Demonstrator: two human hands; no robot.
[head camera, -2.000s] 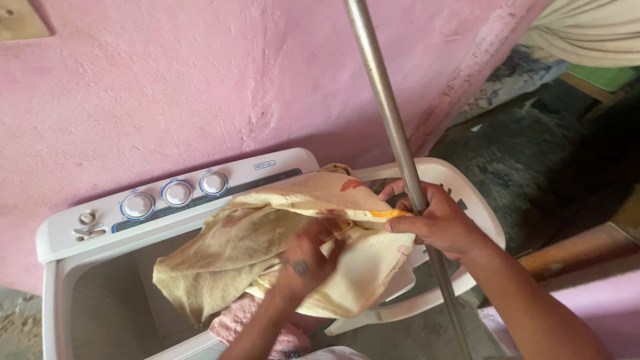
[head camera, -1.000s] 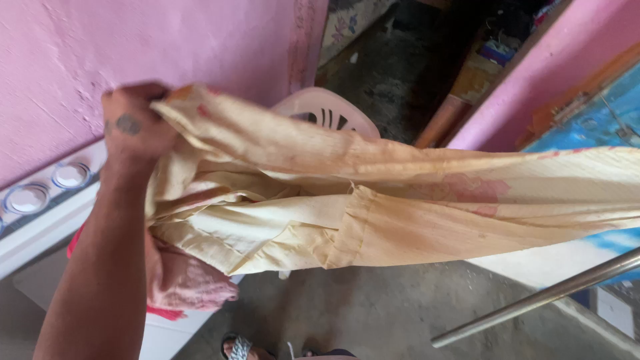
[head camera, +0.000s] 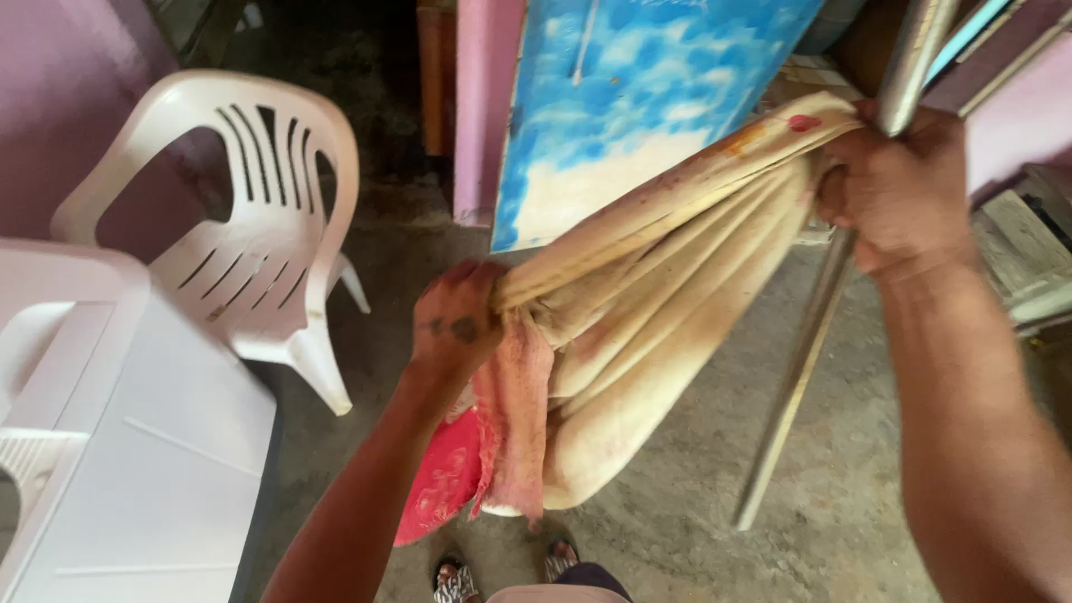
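Note:
A stained cream cloth hangs in folds between both hands. My left hand grips its bunched end near the middle of the view. Below that hand dangle a faded pink cloth and a bright red cloth; whether the hand holds them too is hidden. On the right, my right hand is closed around the cloth's other end and a metal pole. The pole slants from the upper right down toward the floor, its lower end in view.
A white plastic armchair stands at the left, behind the white washing machine. A blue and white painted panel stands beyond the cloth. My sandaled feet are on the concrete floor. Wooden items lie at the far right.
The view has swung right, off the washing machine's knobs. The cream cloth, bunched over the machine two seconds ago, is now stretched between my hands over the floor.

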